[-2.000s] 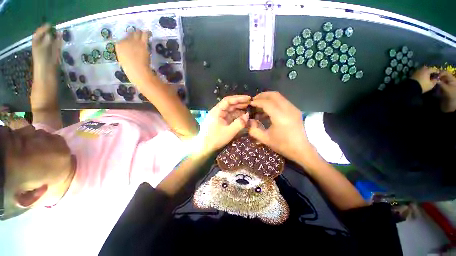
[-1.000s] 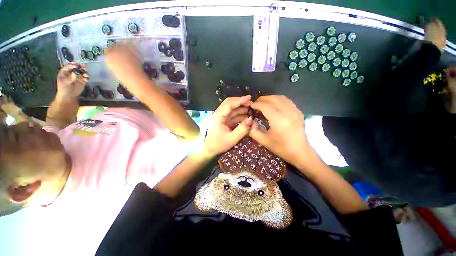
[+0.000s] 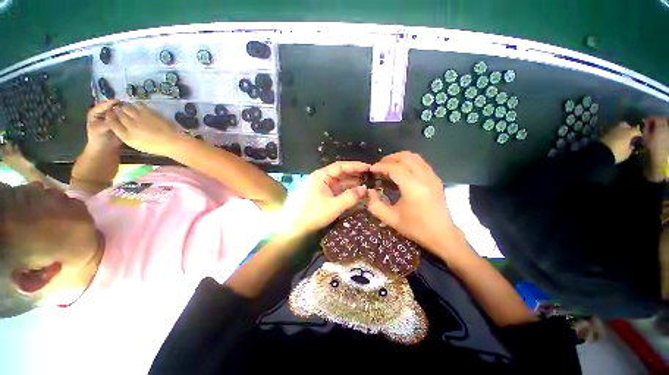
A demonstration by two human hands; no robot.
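My left hand [image 3: 327,192] and my right hand [image 3: 411,192] meet at the bench's front edge, above the bear on my shirt. Their fingertips close around a small dark round part [image 3: 368,178], mostly hidden by the fingers. Small dark fittings [image 3: 339,149] lie loose on the bench just beyond my hands. A cluster of round subassemblies with pale green faces [image 3: 469,95] lies on the dark bench to the right.
A sectioned parts tray [image 3: 213,82] with black round parts is at the left, before a person in pink. A white strip [image 3: 387,80] stands on the bench. A person in dark clothes sits at right by another cluster [image 3: 577,121]. A white rail [image 3: 330,34] runs behind.
My hands stay together on the dark part. The view has tilted, so the bench sits lower. The left neighbour's hands have come together, and the right neighbour's arm has drawn back from the rail.
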